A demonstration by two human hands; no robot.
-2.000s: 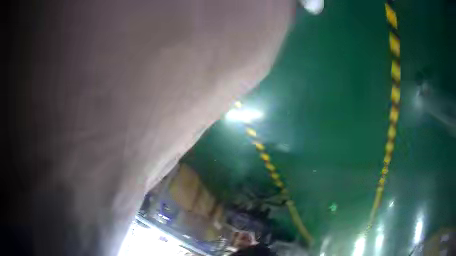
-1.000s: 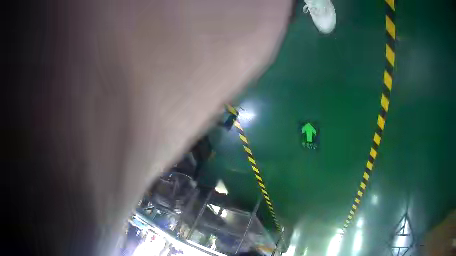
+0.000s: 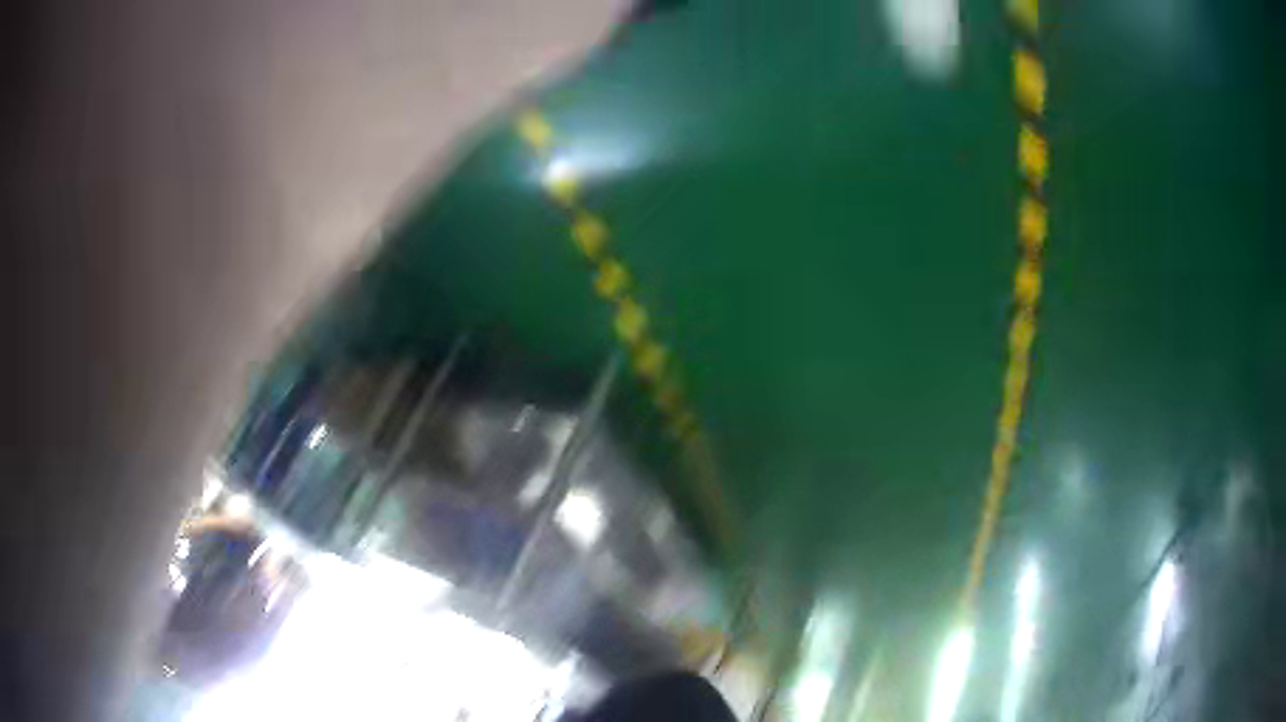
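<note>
Neither of my hands can be made out. A large pale, blurred surface (image 3: 268,155) covers the left side and upper left of the view, close to the lens; I cannot tell whether it is skin or cloth. Nearest in front is the glossy green floor (image 3: 832,282). A blurred white shoe (image 3: 927,31) shows at the top edge. At the lower left is a very bright white table top (image 3: 381,649), blurred and overexposed.
Yellow-black tape lines run down the floor, one at centre left (image 3: 611,278) and one at right (image 3: 1027,282). Blurred goods and pale upright bars (image 3: 560,480) stand beyond the left line. A dark rounded shape (image 3: 663,698) is at the bottom edge.
The pale surface covers less of the upper middle. The tape lines and lower-left table area have shifted left and up in view. The green floor arrow no longer shows.
</note>
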